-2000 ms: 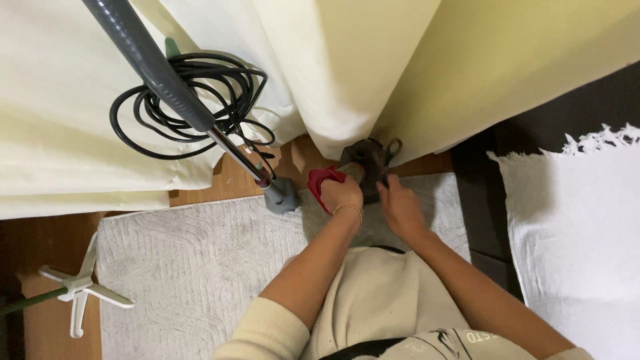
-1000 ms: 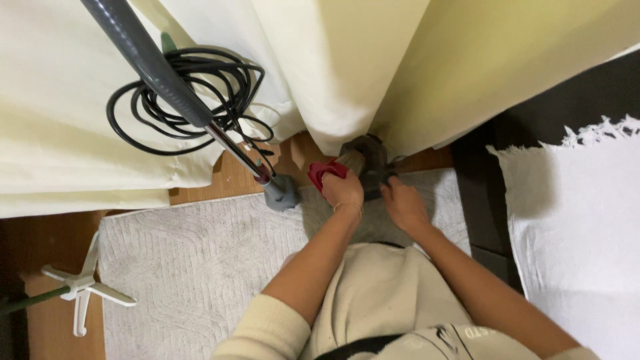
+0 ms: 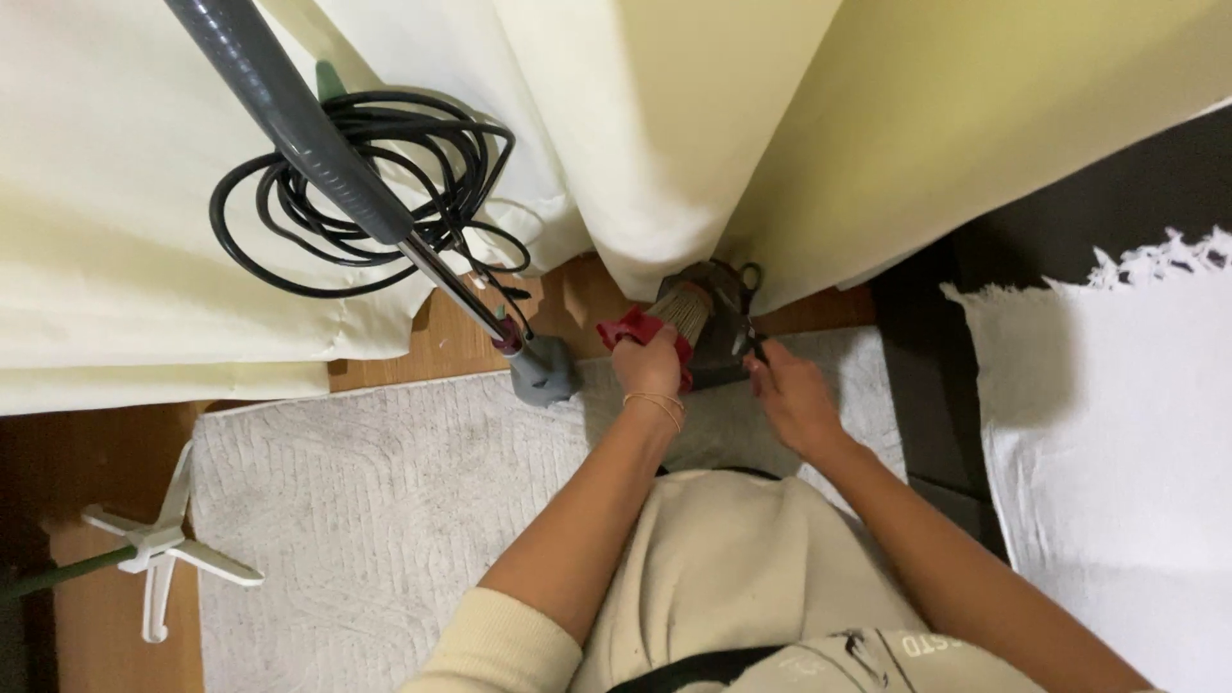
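Note:
My left hand (image 3: 647,371) is closed around a red piece (image 3: 630,329) at the base of a pale bristled or pleated part (image 3: 681,313). Just right of it, my right hand (image 3: 791,390) grips a small dark tool (image 3: 754,345), which looks like scissors, though its shape is partly lost against the dark background. A dark grey container or bag-like thing (image 3: 720,351) lies behind and between both hands, on the rug's edge by the curtain. What it is exactly I cannot tell.
Left of my hands stands a grey tube (image 3: 318,144) with a metal pipe and grey foot (image 3: 542,371), a coiled black cable (image 3: 462,173) around it. Cream curtains (image 3: 664,125) hang ahead. A pale rug (image 3: 385,520), a white-legged stand (image 3: 159,544) and a fringed white cloth (image 3: 1107,423) lie around.
The pale part beside the red piece shows more plainly than before. My right hand has shifted slightly beside the dark thing, while my left hand has kept its hold on the red piece.

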